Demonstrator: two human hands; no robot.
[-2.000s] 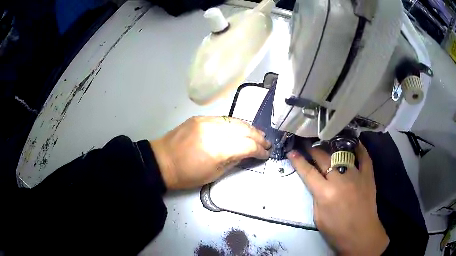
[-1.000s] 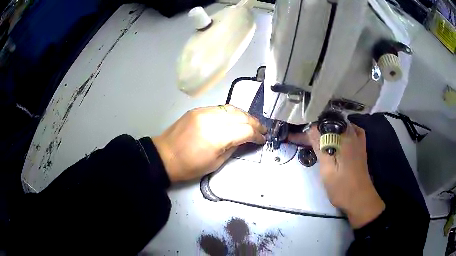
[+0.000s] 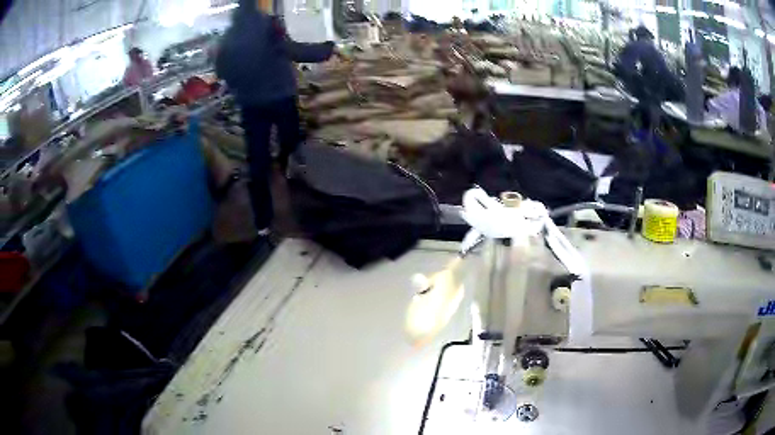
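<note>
No hand shows in the picture now. The white sewing machine head point(image 3: 633, 285) stands at the right, with white cloth strips point(image 3: 501, 217) tied over its top. The presser foot point(image 3: 493, 389) is low in the middle right, over the bright needle plate point(image 3: 507, 406). A small dark disc point(image 3: 527, 413) lies right of it. The cream thread tension knob point(image 3: 534, 374) is above that disc. The cream paddle-shaped part point(image 3: 435, 304) is left of the head. No cloth shows under the foot.
A dark garment pile point(image 3: 365, 204) lies over the table's point(image 3: 289, 340) back edge. A blue bin point(image 3: 144, 208) stands at the left, beside a standing person point(image 3: 259, 76) with one arm stretched out. Stacked brown bundles point(image 3: 382, 93) are behind. A yellow thread cone point(image 3: 659, 223) and control box point(image 3: 743, 211) are on the right.
The view has swung up from the needle area to the room. Both hands, earlier at the presser foot on the dark cloth, are out of the picture, and the cloth no longer shows there.
</note>
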